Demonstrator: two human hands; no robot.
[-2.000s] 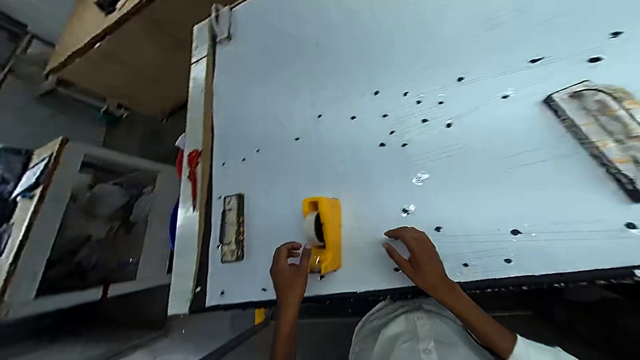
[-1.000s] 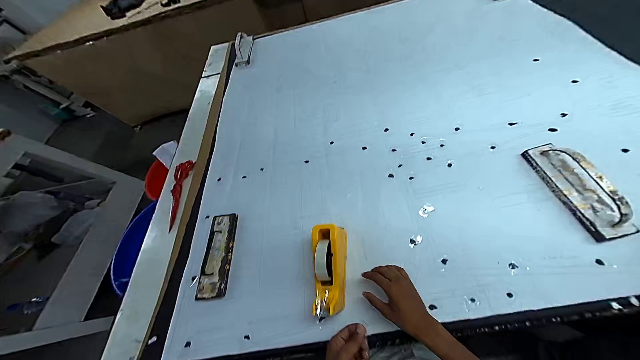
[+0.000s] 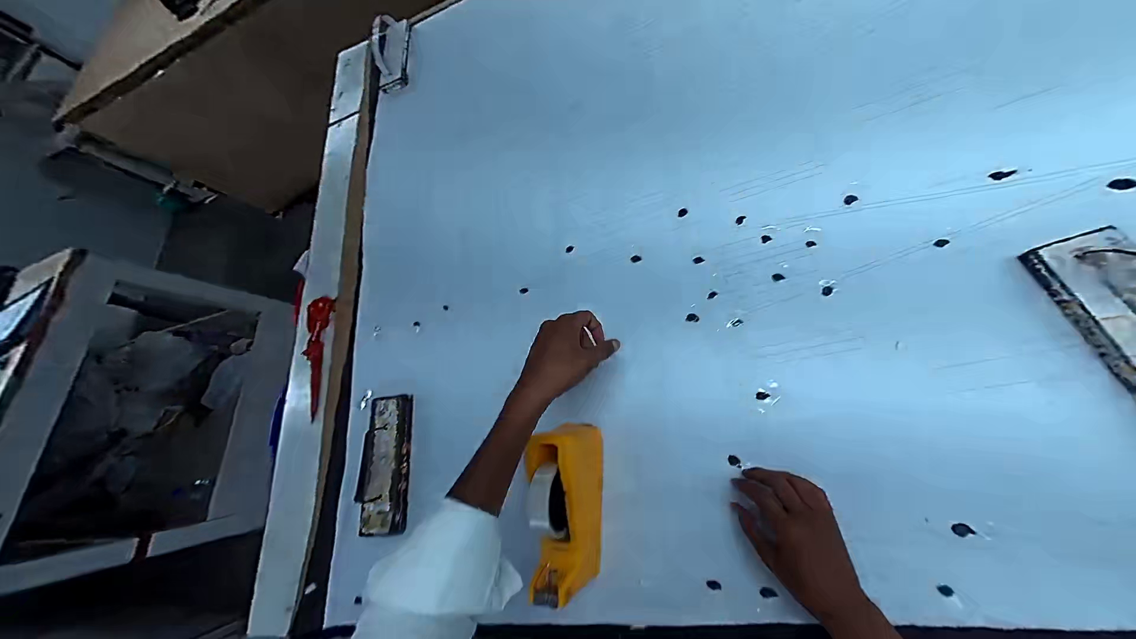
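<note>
My left hand is over the pale flat table surface, its thumb and index finger pinched around a small whitish piece whose kind I cannot tell. Below that hand stands a yellow tape dispenser with a roll of clear or white tape. To the right, my right hand rests low on the surface, fingertips beside a small dark hole or spot, with nothing visible in it. Several more dark spots dot the surface, some with shiny clear bits around them.
A worn block with dark edges lies left of the dispenser; a larger handled one is at the right edge. Red-handled scissors lie on the metal side rail. Another handled tool sits at the far left corner.
My left hand has moved up the surface, away from the near edge beside the dispenser. The right hand remains low on the surface, near the spots. The view has shifted.
</note>
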